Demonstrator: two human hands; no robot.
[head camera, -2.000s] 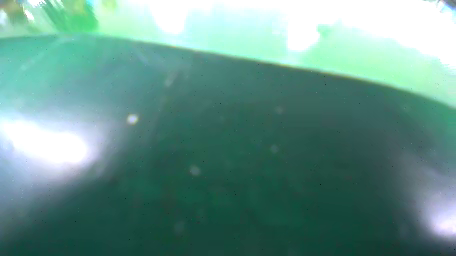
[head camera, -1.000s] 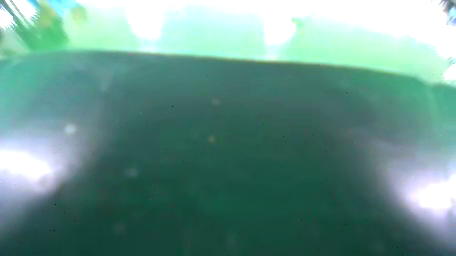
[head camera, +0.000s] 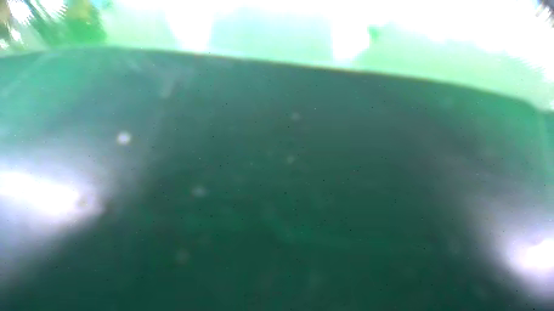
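Observation:
A dark green, blurred surface lies very close to the camera and fills most of the head view. I cannot tell for sure what it is. Its upper edge runs across the picture, slightly lower at the right. Small pale round spots show on it. Neither my left hand nor my right hand is in view, and no tool or part can be made out.
Beyond the edge lies a bright, overexposed green surface with white glare. Blurred dark and green shapes show at the top left. White glare patches sit at the left and lower right of the dark surface.
The view has shifted and tilted slightly. The pale spots sit further right and higher than one second ago, and the left part of the edge is a little higher. No hand has appeared.

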